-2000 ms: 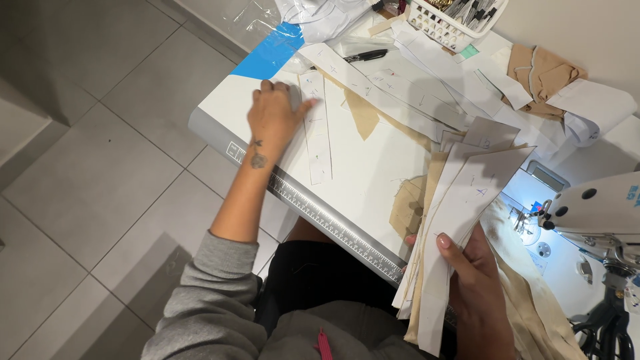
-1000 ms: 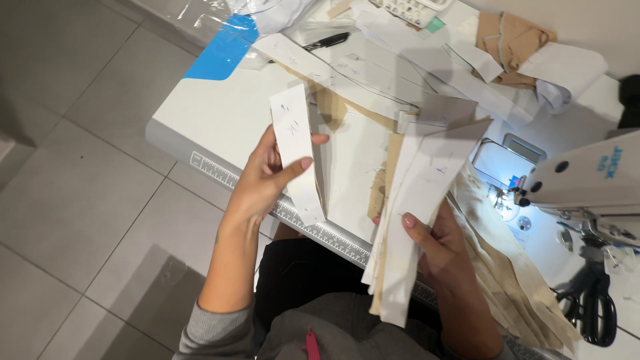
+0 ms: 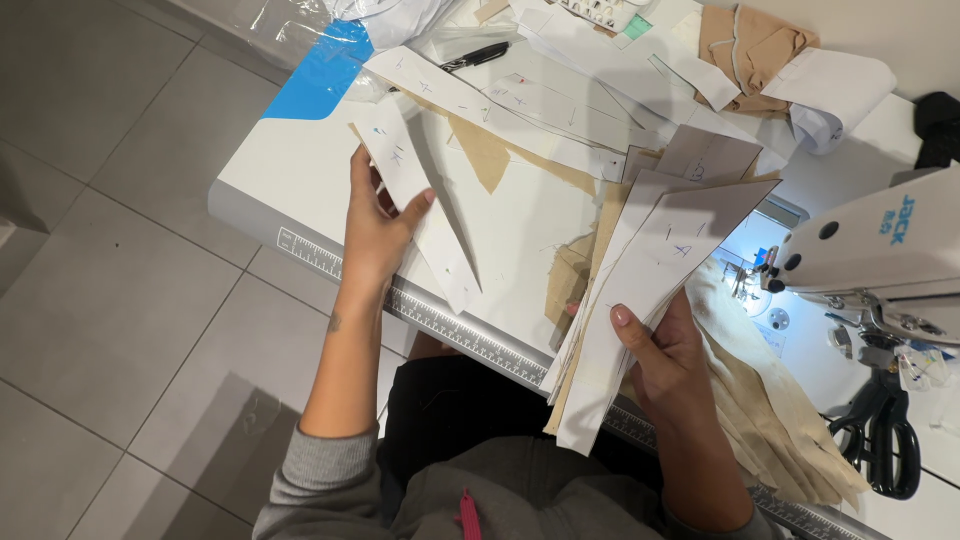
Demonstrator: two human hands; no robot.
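My left hand point(image 3: 386, 217) grips a narrow paper pattern strip point(image 3: 420, 202) with tan fabric at its back edge, held over the left part of the white table point(image 3: 300, 161). Thumb in front, fingers behind, my right hand point(image 3: 664, 345) holds a thick stack of paper pattern pieces point(image 3: 637, 262) and tan fabric layers. A small tan fabric piece point(image 3: 570, 277) lies just left of that stack. Beyond the hands, a long paper pattern point(image 3: 480, 109) lies over tan fabric.
At right stands a Jack sewing machine point(image 3: 885, 247) with its lamp lit; black-handled scissors point(image 3: 885, 442) and draped cream fabric point(image 3: 772, 397) lie before it. Farther back are a black pen point(image 3: 480, 56), folded brown fabric point(image 3: 750, 52) and a white basket point(image 3: 600, 11). A ruler strip point(image 3: 465, 337) edges the table.
My left hand, flat by a narrow pattern piece on the table two seconds ago, has taken hold of a strip and raised it. My right hand keeps its hold on the stack.
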